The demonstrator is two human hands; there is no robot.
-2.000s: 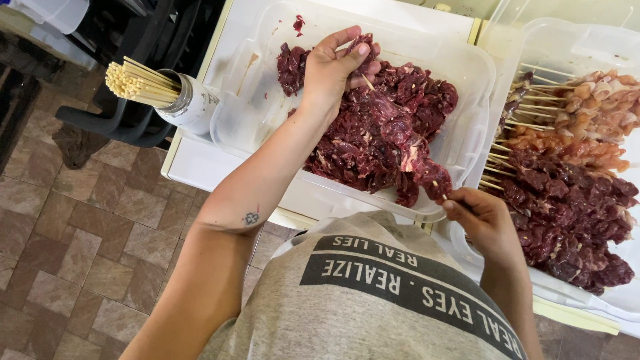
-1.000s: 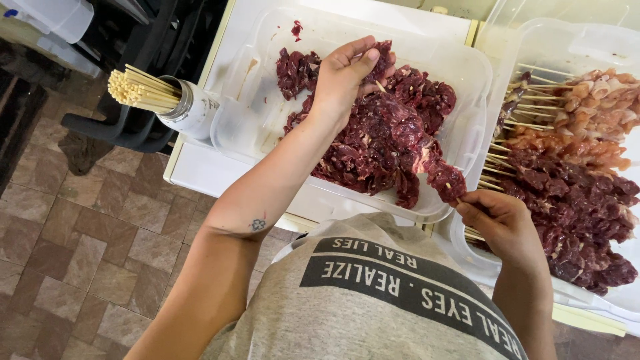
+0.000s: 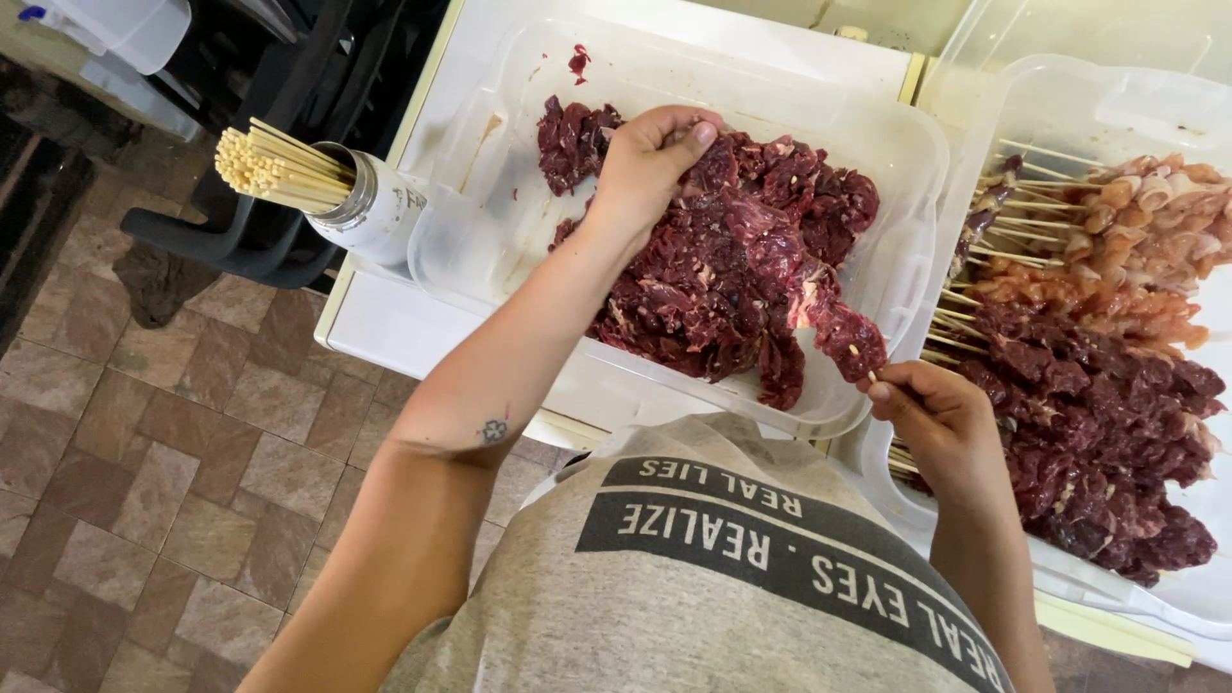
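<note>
My left hand pinches a piece of raw dark red meat between thumb and fingers, above a translucent plastic tub. With its thumb and forefinger, my right hand grips one end of a wooden skewer at the tub's near right corner. Meat threaded on this skewer stretches up toward my left hand; most of the stick is hidden inside it. Beneath lies a pile of raw meat pieces. A smaller clump of meat sits to its left.
At the right, a second plastic tub holds skewers of dark red meat and of paler orange-pink meat. Left of the first tub, a tilted white jar holds many bare wooden skewers. Both tubs rest on a white surface.
My left hand was more open with its palm turned up a second ago; its fingers are now closer together on the meat. My right hand keeps its grip on the skewer.
</note>
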